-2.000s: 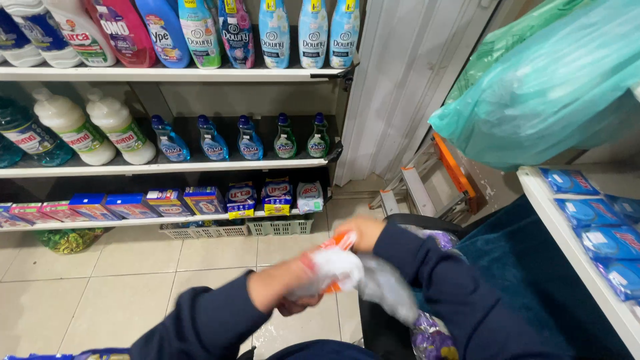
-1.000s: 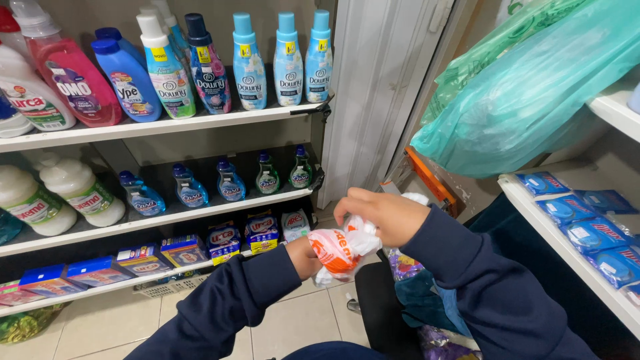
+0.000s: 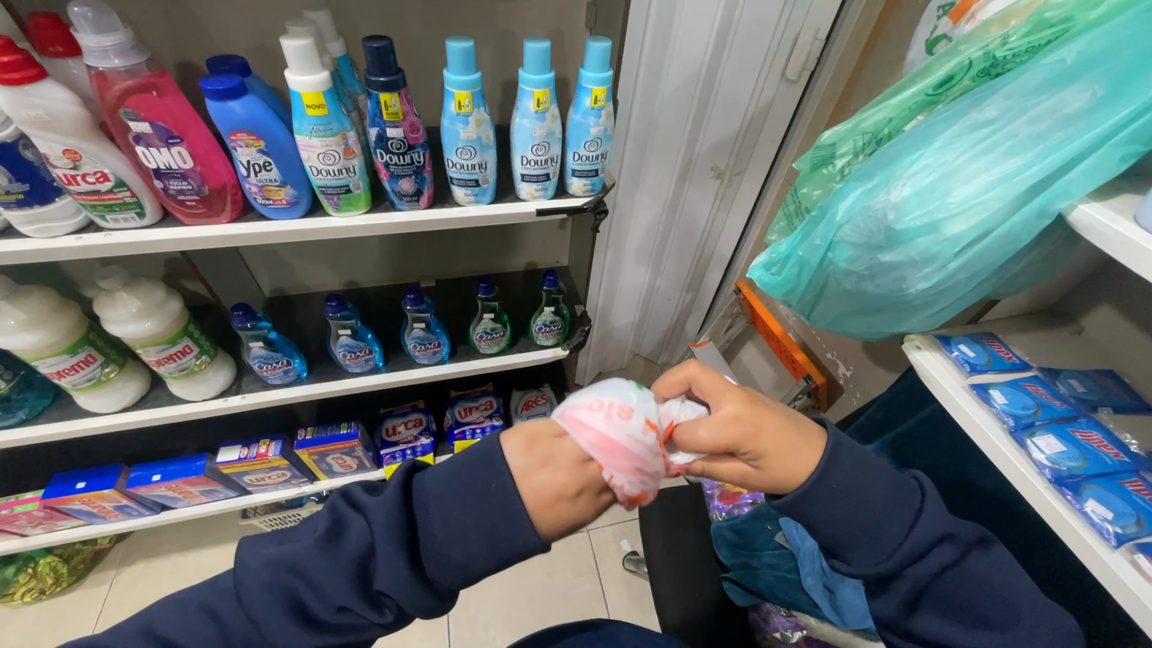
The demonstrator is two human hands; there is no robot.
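A white plastic bag with red print [image 3: 614, 432] is bunched up in front of me, above the floor. My left hand [image 3: 558, 477] reaches into or behind the bag; its fingers are hidden by the plastic. My right hand [image 3: 742, 432] pinches the gathered, twisted end of the bag between thumb and fingers. Both hands are at the same height, with the bundle between them. Below the right forearm lie teal cloth [image 3: 783, 567] and purple packages, partly covered.
Left, shelves [image 3: 423, 218] hold Downy bottles [image 3: 537, 126], small Casa bottles [image 3: 425, 333] and Urca boxes [image 3: 405, 434]. Green plastic bags [image 3: 936, 198] hang at upper right, above a shelf of blue packets [image 3: 1026, 396]. An orange-edged stepladder [image 3: 781, 342] stands near the folding door [image 3: 684, 180].
Two seconds ago the bag was looser, with a grey-white part hanging down; now it is a compact bundle with its end gathered in my right hand. The view has shifted closer to the shelves.
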